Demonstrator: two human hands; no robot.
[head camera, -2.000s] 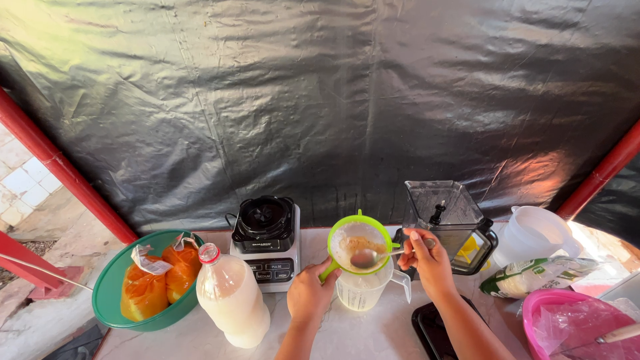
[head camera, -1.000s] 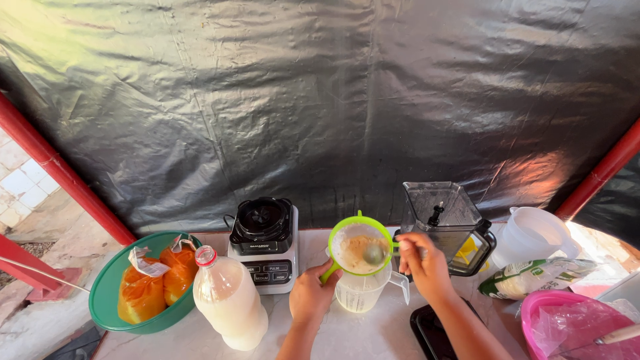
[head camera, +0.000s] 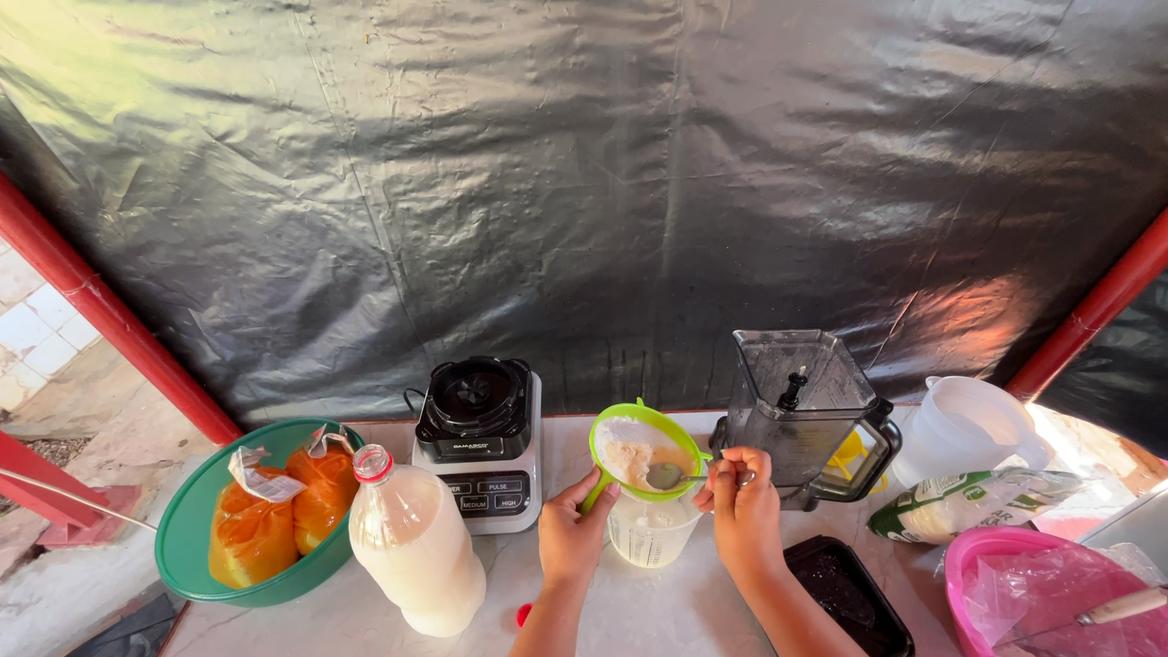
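Observation:
My left hand (head camera: 577, 529) grips the handle of a lime-green strainer (head camera: 643, 449), tilted over a clear plastic measuring jug (head camera: 650, 538). Whitish pulp lies in the mesh. In my right hand (head camera: 739, 497) is a metal spoon (head camera: 666, 475), its bowl inside the strainer on the pulp. Left of my left hand stands an uncapped plastic bottle (head camera: 415, 547) of milky liquid. Behind the bottle is a blender base (head camera: 479, 447) without its jar; the square blender jar (head camera: 798, 411) stands behind my right hand. A red cap (head camera: 524, 614) lies by my left forearm.
At left a green basin (head camera: 255, 593) holds orange bags (head camera: 251, 529). On the right are a black tray-like lid (head camera: 849, 593), a white plastic pitcher (head camera: 972, 424), a green-and-white bag (head camera: 976, 502) and a pink basin (head camera: 972, 584) with plastic film and a knife (head camera: 1122, 607). Dark sheeting hangs behind.
The strainer has gone from lying fairly level to tilted, and the pulp is gathered toward its left and middle. The spoon has moved toward the strainer's lower right side.

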